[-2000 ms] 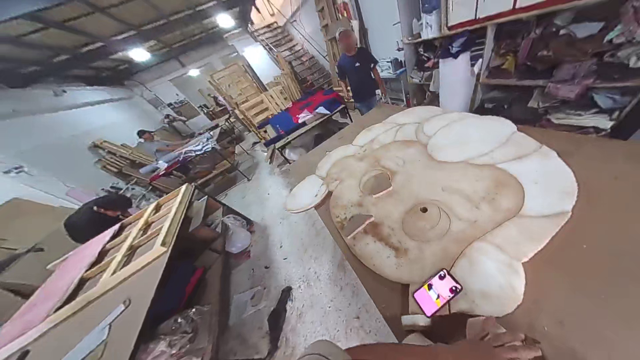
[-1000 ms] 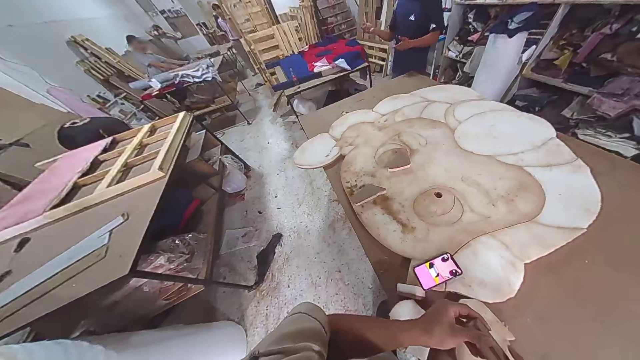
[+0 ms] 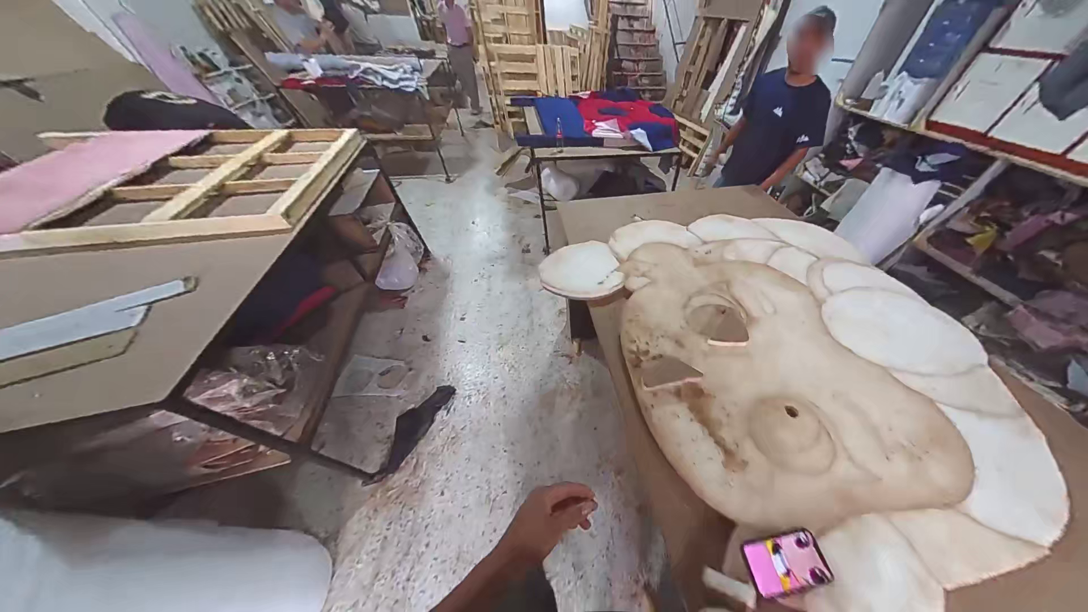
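My left hand [image 3: 557,517] is over the floor beside the right table, fingers loosely curled with a gap beside the thumb; I see nothing held in it. My right hand is out of view. A large cream padded figure, possibly foam [image 3: 816,374], lies on the brown tabletop [image 3: 680,202], with rounded lobes around a face-like middle and cut openings. One round lobe [image 3: 581,268] overhangs the table's left edge. A phone with a pink character case or picture [image 3: 787,563] rests at the figure's near edge, by a small pale offcut [image 3: 728,586].
At left, a wooden frame [image 3: 229,178] and pale strips [image 3: 93,323] lie on another table [image 3: 127,276]. A dark cloth [image 3: 415,429] lies on the aisle floor [image 3: 501,340]. A person in a dark shirt [image 3: 778,115] stands behind the right table, near shelves of fabric scraps [image 3: 1011,246].
My left hand has moved left, away from the small pale pieces near the phone, where it was one second ago. The view has shifted.
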